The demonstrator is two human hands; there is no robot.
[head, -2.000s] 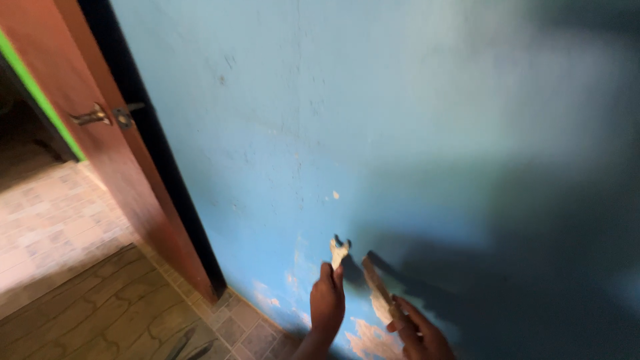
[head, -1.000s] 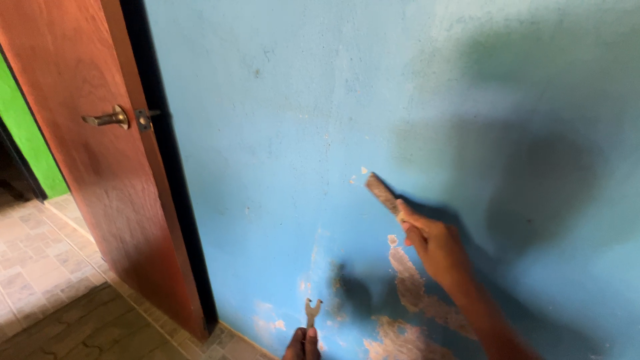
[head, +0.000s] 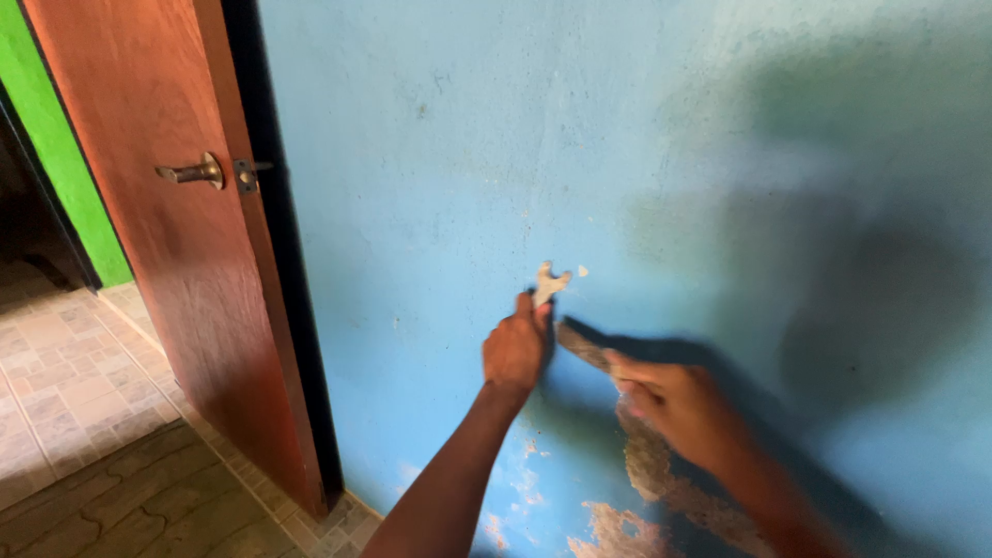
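Observation:
My left hand (head: pixel 515 347) grips a pale, fork-ended tool (head: pixel 550 284), perhaps an open-end wrench, held against or close to the blue painted wall (head: pixel 449 232). A small chipped spot (head: pixel 583 270) shows just right of its jaws. Lower and to the right, my right hand (head: pixel 668 399) is closed around a flat scraper-like tool (head: pixel 583 346) with a brown, worn blade pointing up and left near the wall. Bare, peeled plaster (head: pixel 620 531) lies below my right hand, and more of it runs beneath that forearm.
A reddish wooden door (head: pixel 167 256) with a metal lever handle (head: pixel 194 171) stands ajar at the left. Behind it are a green wall (head: pixel 58 147) and a pale tiled floor (head: pixel 70 372). A dark patterned floor (head: pixel 147 496) fills the lower left.
My left hand has risen with the fork-ended tool from the bottom of the view to near the chipped spot. My right hand has moved lower relative to that spot, still holding the scraper-like tool.

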